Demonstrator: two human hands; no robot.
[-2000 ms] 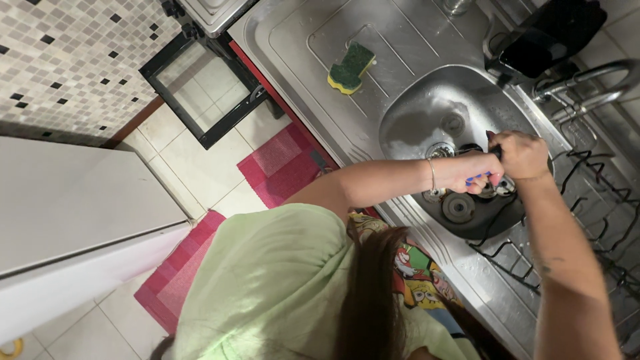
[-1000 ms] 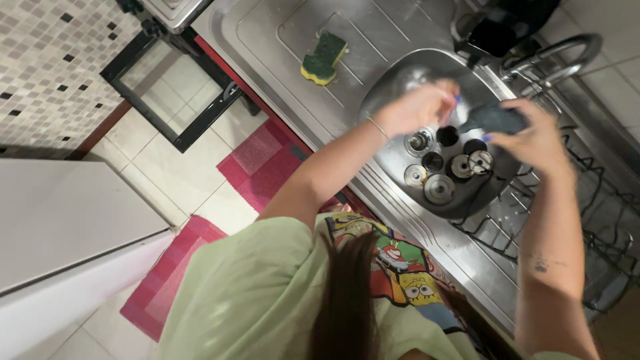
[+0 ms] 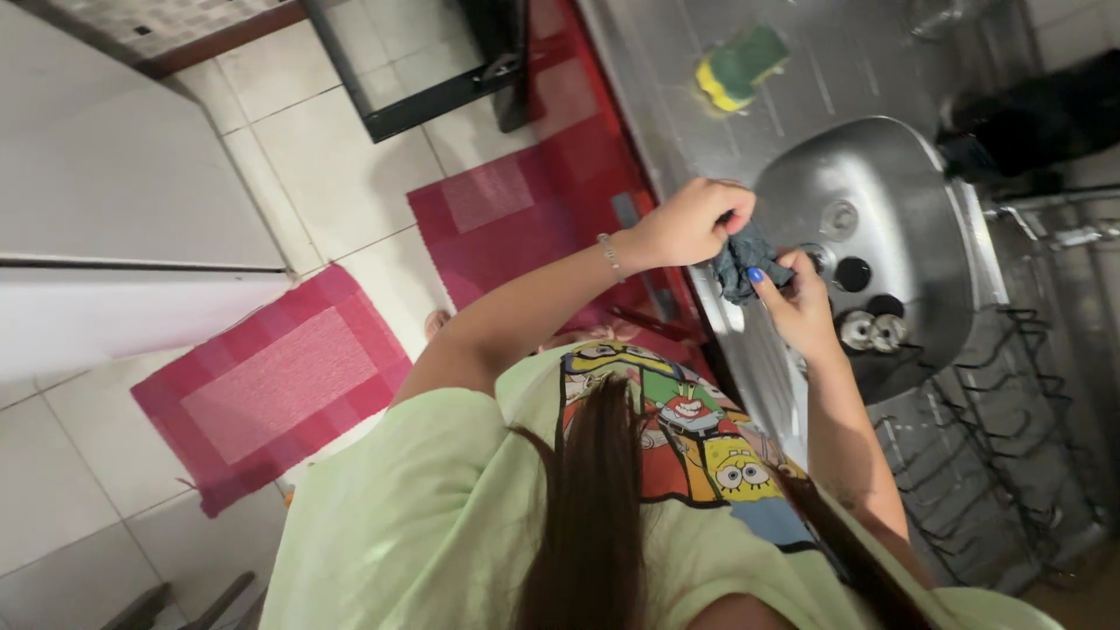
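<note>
A crumpled dark grey cloth [image 3: 745, 262] is between my two hands, over the front edge of the steel sink basin [image 3: 910, 192]. My left hand [image 3: 700, 220], with a bracelet at its wrist, grips the cloth's upper end with curled fingers. My right hand [image 3: 801, 306] pinches its other side, a blue-painted thumbnail showing. Inside the basin, right of the cloth, lie a black round burner cap [image 3: 851, 274], a second dark cap [image 3: 885, 306] and metal burner parts [image 3: 873, 332]. The drain [image 3: 839, 219] shows above them. My right hand and forearm hide part of the basin.
A green and yellow sponge [image 3: 742, 70] lies on the steel drainboard. Black wire pan supports [image 3: 1006, 420] stand beyond the basin's right side, below a faucet [image 3: 1085, 229]. A black object [image 3: 1041, 114] is at the back. An open oven door [image 3: 420, 61] juts over the floor.
Both hands have moved from over the basin to its front edge. The dark cloth, in my right hand a second ago, is now held by both hands. The view has shifted.
</note>
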